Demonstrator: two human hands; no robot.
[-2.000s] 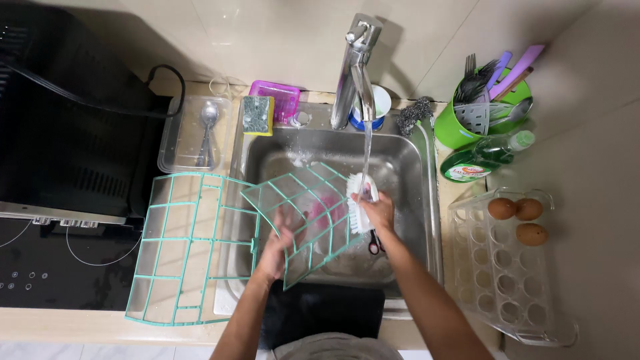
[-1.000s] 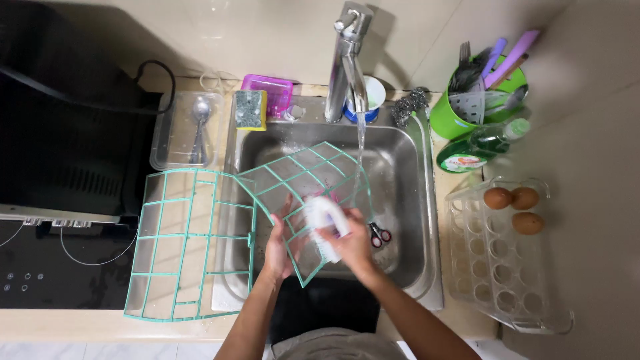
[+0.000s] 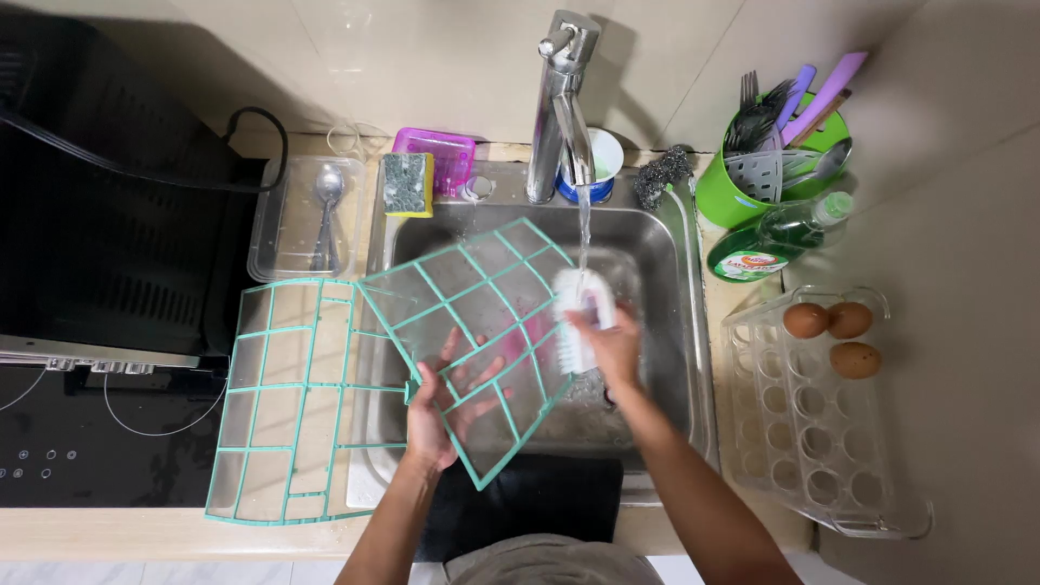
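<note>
My left hand (image 3: 451,406) grips the lower left edge of a green-framed mesh filter (image 3: 479,305), its fingers spread behind the mesh. The filter is tilted over the steel sink (image 3: 650,244). My right hand (image 3: 609,349) holds a white scrub brush (image 3: 581,317) by its handle, bristles toward the filter's right edge; the brush is slightly blurred. Water runs from the chrome faucet (image 3: 561,106) onto the brush. Something pink shows through the mesh. A second green-framed filter (image 3: 305,406) lies on the counter at the left, partly over the sink rim.
Along the back stand a sponge (image 3: 408,185), a pink tray (image 3: 447,154) and a steel scourer (image 3: 662,175). At right are a green utensil holder (image 3: 723,195), a dish soap bottle (image 3: 780,236) and a clear egg tray (image 3: 812,447) with eggs. A plastic container (image 3: 309,219) holds spoons.
The brush has moved from over the filter's lower part to its right edge, under the running water. Scissors seen in the sink earlier are now mostly hidden behind my right hand.
</note>
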